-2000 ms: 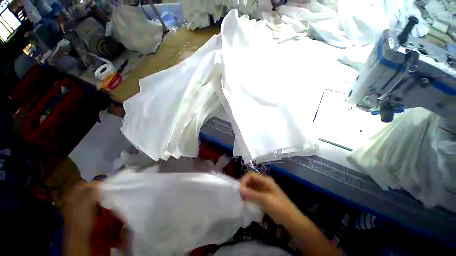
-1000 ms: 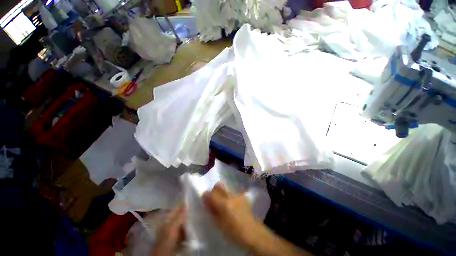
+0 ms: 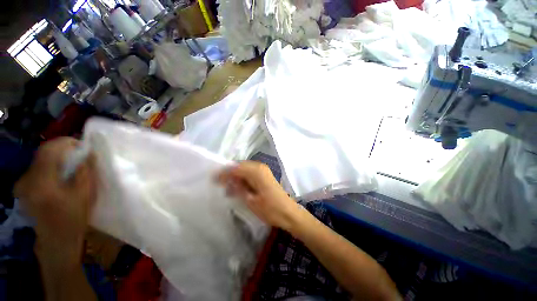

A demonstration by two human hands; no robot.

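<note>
A white fabric panel (image 3: 159, 200) is held up and spread between my two hands, above my lap, slightly blurred. My left hand (image 3: 59, 179) is blurred and grips its upper left corner. My right hand (image 3: 250, 185) pinches its upper right edge. Behind it, white layered panels (image 3: 312, 129) hang over the table's front edge, and the held panel hides part of the left layers. A pleated pile of white pieces (image 3: 486, 182) lies under the machine arm at the right.
The sewing machine head (image 3: 471, 94) stands at the right above the white bed. The table edge has a printed measuring strip (image 3: 377, 208). A white tape roll (image 3: 148, 110) lies at the back left. Heaped white pieces (image 3: 377, 35) and thread cones (image 3: 125, 23) are behind.
The hands were close together low over the lap; now they are apart and higher, with the panel opened between them. My left hand has moved left and up. The camera view has shifted.
</note>
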